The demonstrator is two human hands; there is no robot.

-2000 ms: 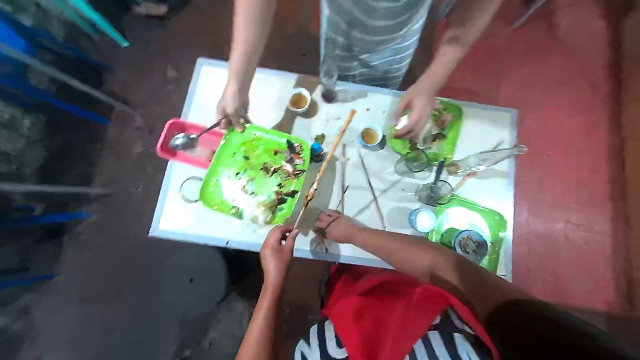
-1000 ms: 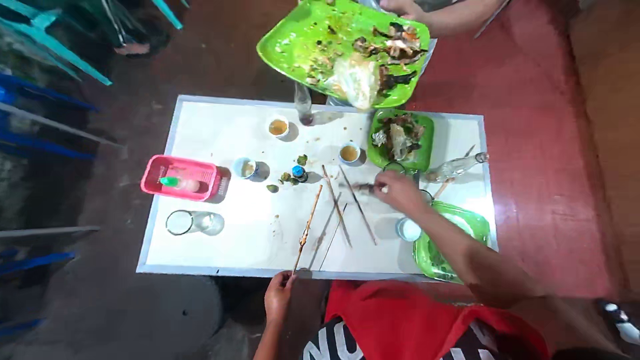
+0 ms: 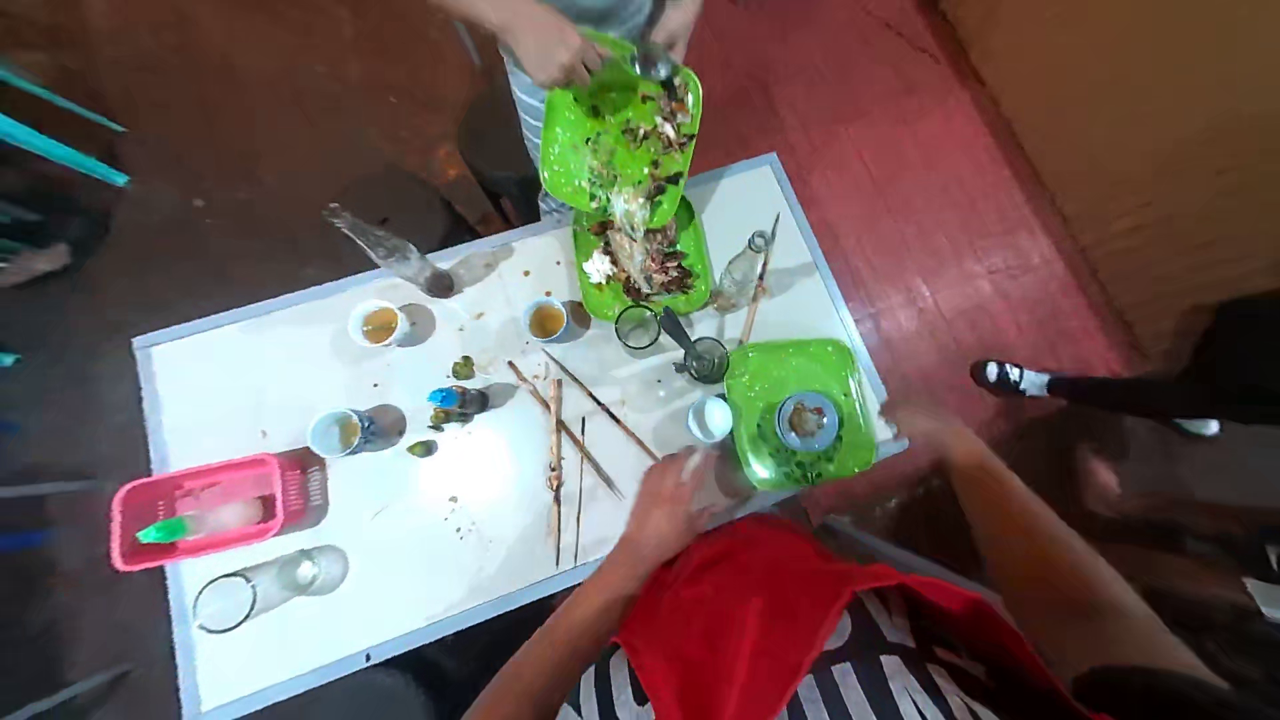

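My left hand (image 3: 668, 500) is over the table's near edge, close to a small white cup (image 3: 710, 419); whether it holds something is unclear. My right hand (image 3: 915, 425), blurred, is at the right edge beside a green plate (image 3: 745, 400) that bears a small round bowl (image 3: 807, 423) with food remains. Several wooden sticks (image 3: 556, 450) lie left of my left hand. Across the table a person's hands (image 3: 555, 50) tilt a green plate (image 3: 565, 150) with a spoon, its scraps sliding onto another green plate (image 3: 597, 300).
Cups with brown liquid (image 3: 546, 320), a glass mug (image 3: 708, 360) and glass bottles (image 3: 742, 272) stand about the table. A blue-capped small bottle (image 3: 445, 399) is mid-table. A pink basket (image 3: 200, 470) overhangs the left edge, near a tall clear glass (image 3: 250, 590). Another person's foot (image 3: 1010, 379) is at the right.
My left hand has let go of the long stick, which lies on the table, and moved right. My right hand has moved to the right edge. The other person's plate is tilted over the second plate.
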